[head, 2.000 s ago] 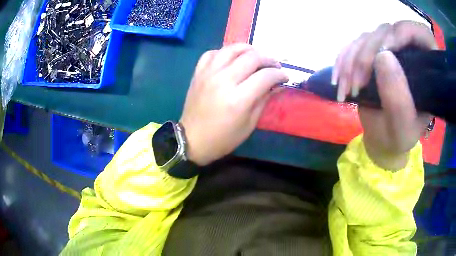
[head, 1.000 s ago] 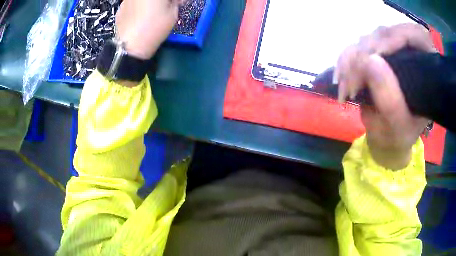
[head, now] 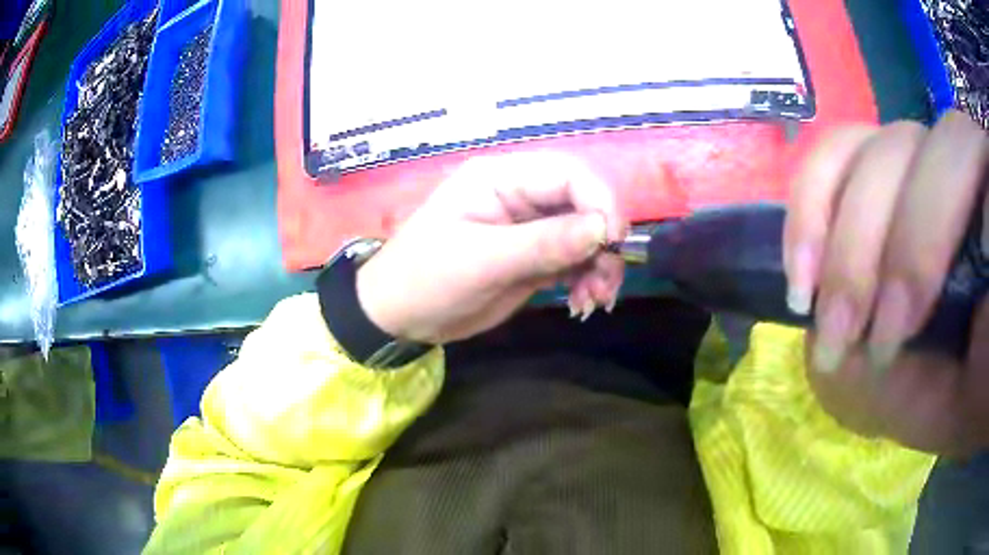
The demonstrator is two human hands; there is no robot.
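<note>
My right hand (head: 889, 271) is wrapped around the black electric screwdriver (head: 727, 255), its nose pointing left. My left hand (head: 499, 244) is at the silver tip of the screwdriver, thumb and forefinger pinched together there. A tiny dark thing shows at the fingertips, too small to name surely. Both hands are in front of the near edge of the red board (head: 694, 163). The white panel (head: 542, 54) lies on the board, with dark strips along its near side and small dark pieces at both near corners.
The left parts bin (head: 157, 244) and the screw bin (head: 222, 125) stand at the left, beside a clear plastic bag (head: 38, 244). Part of the right parts bin (head: 928, 49) shows at the upper right. The green bench (head: 233, 266) ends just before my body.
My left hand has come from the screw bin to the screwdriver tip. The screwdriver has moved off the panel towards me. The view has shifted right, showing both near panel corners.
</note>
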